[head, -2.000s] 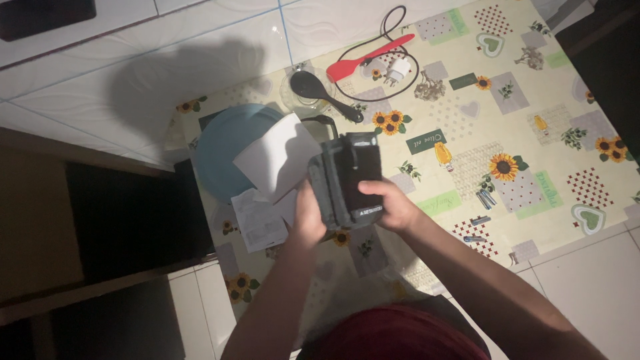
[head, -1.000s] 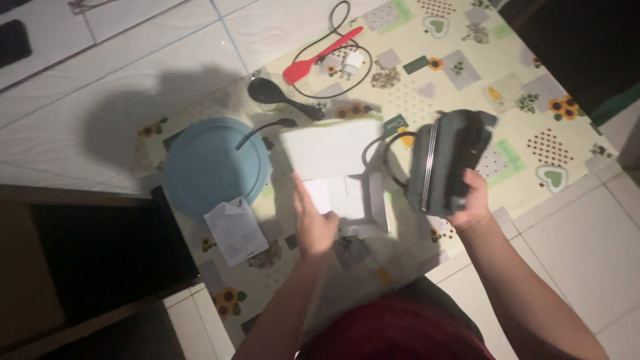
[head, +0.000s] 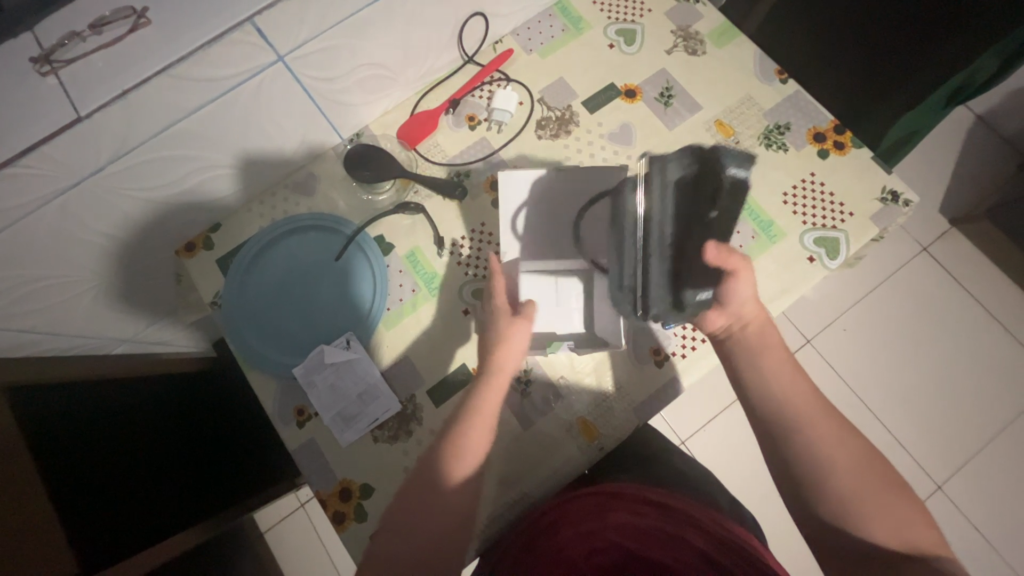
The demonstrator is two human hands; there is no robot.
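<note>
On the right, my right hand (head: 732,292) grips a black case with a zipper and a looped strap (head: 680,232); motion blurs it, so its exact kind is unclear. It hangs beside and partly over an open white cardboard box (head: 560,216), whose lid is folded back toward the wall. My left hand (head: 506,328) is at the box's left edge, thumb and fingers apart; whether it touches the box cannot be told. Left of the box a short black cable (head: 408,210) lies partly across a round blue lid or plate (head: 300,280).
Folded paper (head: 346,390) overlaps the blue round thing. Toward the wall are a black spoon (head: 384,168) over a glass dish, a red silicone spatula (head: 424,126) and a white plug adapter (head: 502,106) with black cable. Eyeglasses (head: 92,40) lie on a tiled ledge.
Two seconds ago both hands were around the black case; now only my right hand holds it, farther right. The white box, closed or folded earlier behind the hands, stands open beside my left hand.
</note>
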